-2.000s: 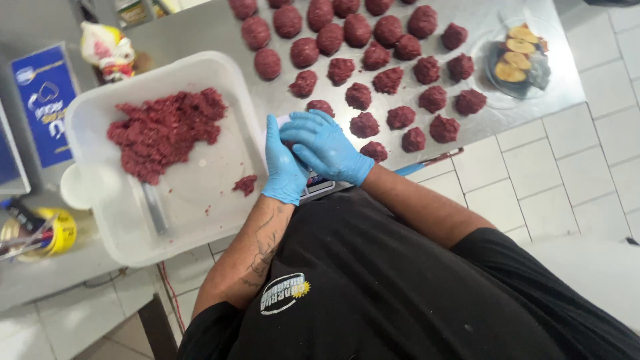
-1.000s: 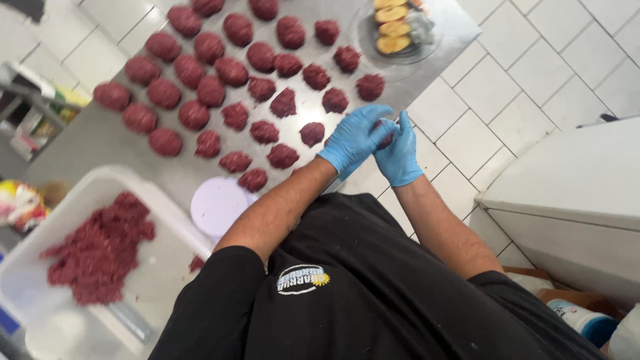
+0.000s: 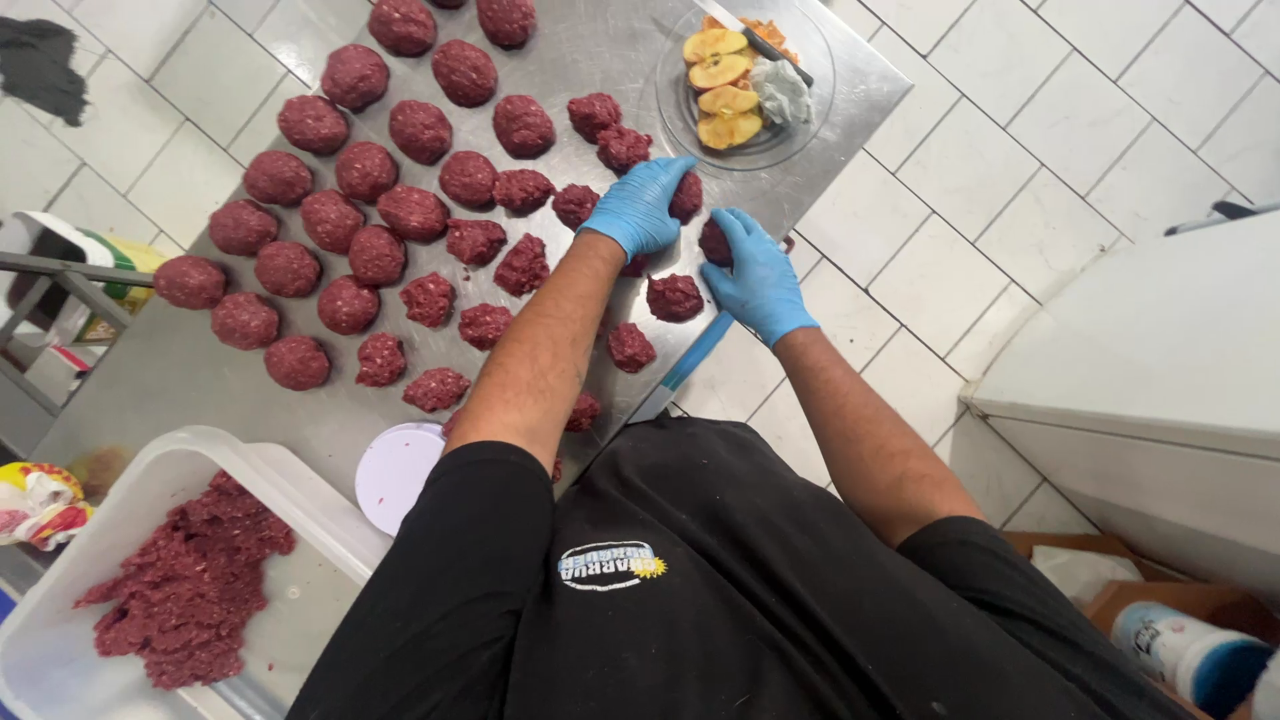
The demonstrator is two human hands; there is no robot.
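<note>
My left hand, in a blue glove, reaches over the steel table with its fingers at a ball of ground meat; whether it grips the ball cannot be told. My right hand, gloved too, has its fingers curled round another meat ball near the table's edge. Between and below the hands lies a rough meat lump. Rows of smooth meat balls and rougher lumps cover much of the table. A pile of ground meat sits in a white plastic tub at the lower left.
A glass plate holds halved fruit, a knife and crumpled plastic near the table corner. A round white disc lies beside the tub. A white appliance stands at the right, on a tiled floor.
My hands were together at a piece of meat; now they are apart, with the left farther over the table. The view has shifted toward the fruit plate and the floor.
</note>
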